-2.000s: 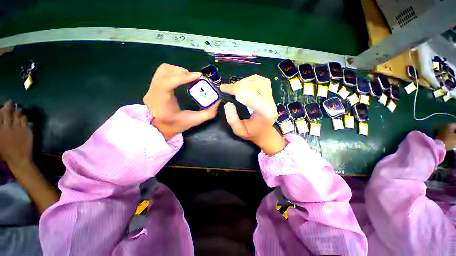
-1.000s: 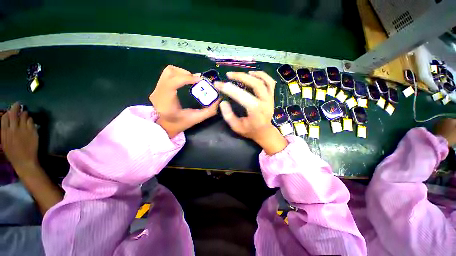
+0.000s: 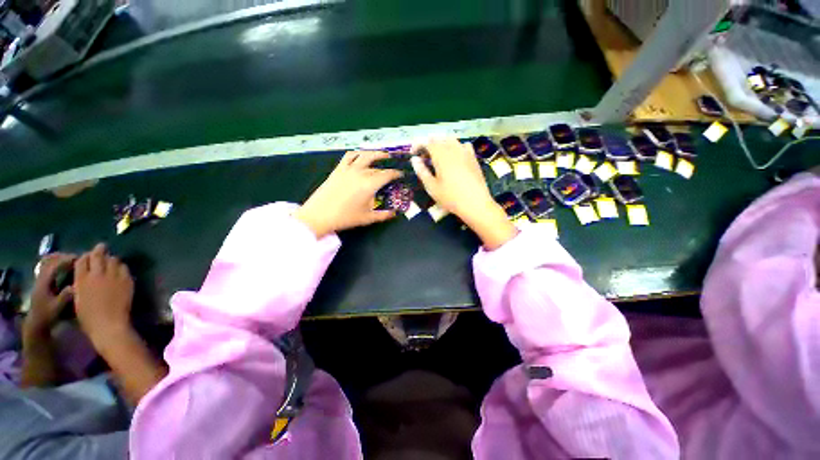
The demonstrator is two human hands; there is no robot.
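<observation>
My left hand (image 3: 352,193) is on the bench with thumb and fingers around a smartwatch unit (image 3: 396,197); its screen looks dark and patterned. A pale square lies at its lower right. My right hand (image 3: 455,182) is just right of it, fingertips at the thin reddish-purple wires (image 3: 388,150) by the rail; whether it holds anything is hidden. Another pale square (image 3: 437,213) shows below my right hand, its unit mostly hidden. Rows of smartwatch units (image 3: 568,189) with pale squares hanging off lie to the right, some screens showing small coloured marks.
A pale metal rail (image 3: 270,146) runs behind the bench. Several units (image 3: 139,212) lie at left near another worker's hands (image 3: 101,287). At right are a metal post (image 3: 661,58), a looping white cable (image 3: 748,154), a white tray (image 3: 737,76) holding units and a pink sleeve (image 3: 764,243).
The lit white-faced unit no longer shows in my left hand. My left hand has lowered to the bench, and my right hand has moved to the wires. The view has shifted.
</observation>
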